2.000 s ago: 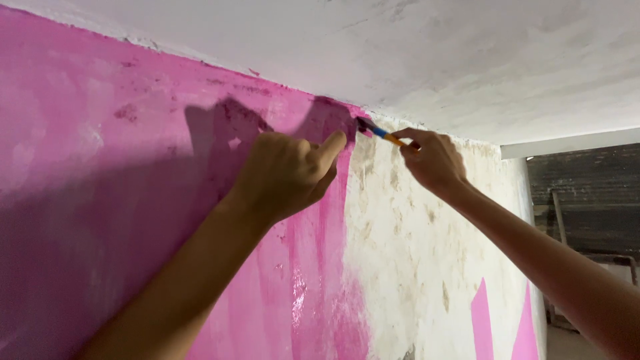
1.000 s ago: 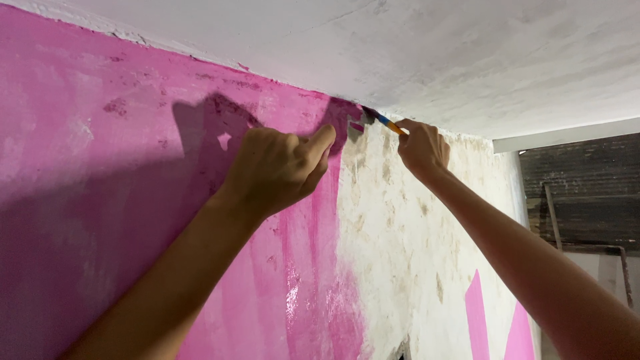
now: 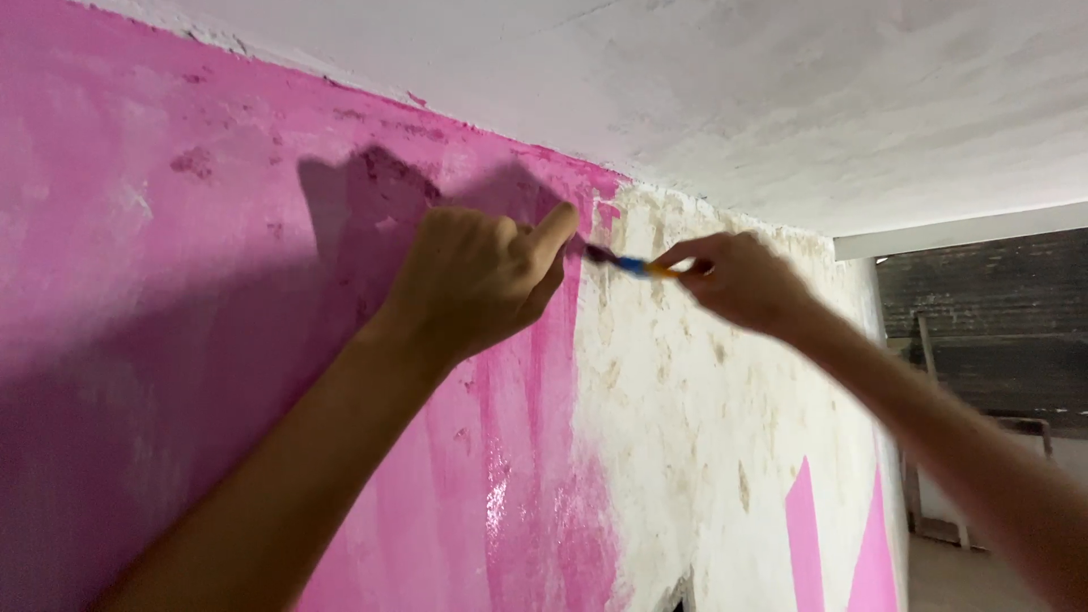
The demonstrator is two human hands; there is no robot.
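Observation:
My right hand (image 3: 739, 280) grips a small paintbrush (image 3: 633, 265) by its orange handle; the blue part and dark, paint-wet bristles point left, near the edge between pink paint and bare white wall. My left hand (image 3: 484, 276) is raised just left of the bristles, seen from its back, fingers curled and largely hidden; whether it holds anything does not show. The pink-painted part of the wall (image 3: 408, 510) lies behind my left hand, with wet streaks. The stained white part (image 3: 680, 408) stretches to the right.
The pale ceiling (image 3: 680, 102) meets the wall top in a slanting line. Pink pointed shapes (image 3: 803, 527) mark the wall at lower right. Beyond the wall's end are a dark slatted surface (image 3: 977, 314) and a metal frame (image 3: 1024, 425). A dark hole (image 3: 678, 599) shows low down.
The brush in my right hand has moved down from the wall's top edge, where it was a second ago. Pink now covers more of the top corner. My left hand stays raised near the paint edge.

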